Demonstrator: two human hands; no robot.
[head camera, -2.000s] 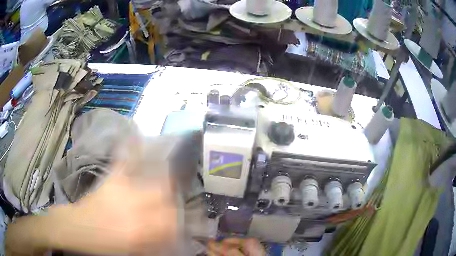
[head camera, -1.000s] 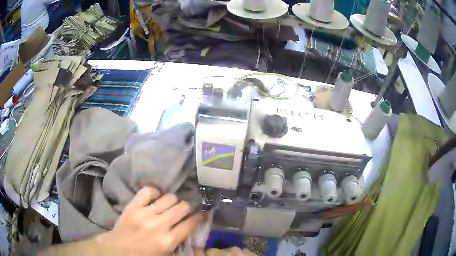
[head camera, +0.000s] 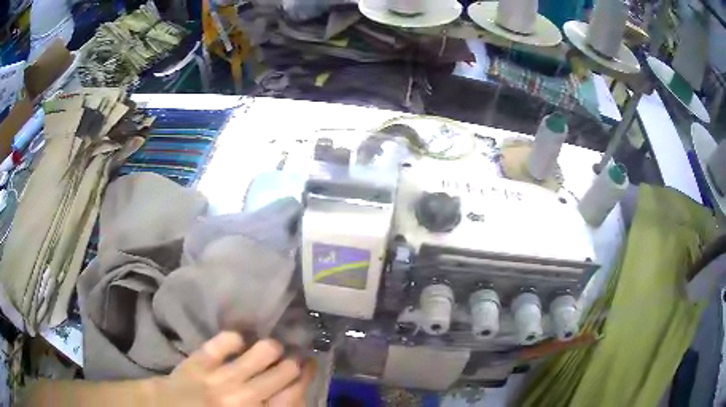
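Note:
A grey-brown fabric piece (head camera: 143, 215) lies bunched left of the overlock machine (head camera: 342, 262), its right edge against the machine's needle area. My left hand (head camera: 239, 374) is at the bottom, its bent fingers pressed on the front part of the fabric near the needle area; the fabric's edge lies under the fingers. The needle area is dark and partly hidden by fabric. My right hand is not in view.
A stack of beige pieces (head camera: 56, 215) lies at left on a striped cloth (head camera: 171, 143). Olive-green pieces (head camera: 645, 294) hang at right. Thread cones (head camera: 549, 147) stand behind the machine. A blue patch (head camera: 354, 393) shows at the table's front edge.
My left hand has come from a blurred sweep over the fabric to rest lower, near the front. The fabric by the machine has shifted. My right hand's fingers have left the bottom edge of view.

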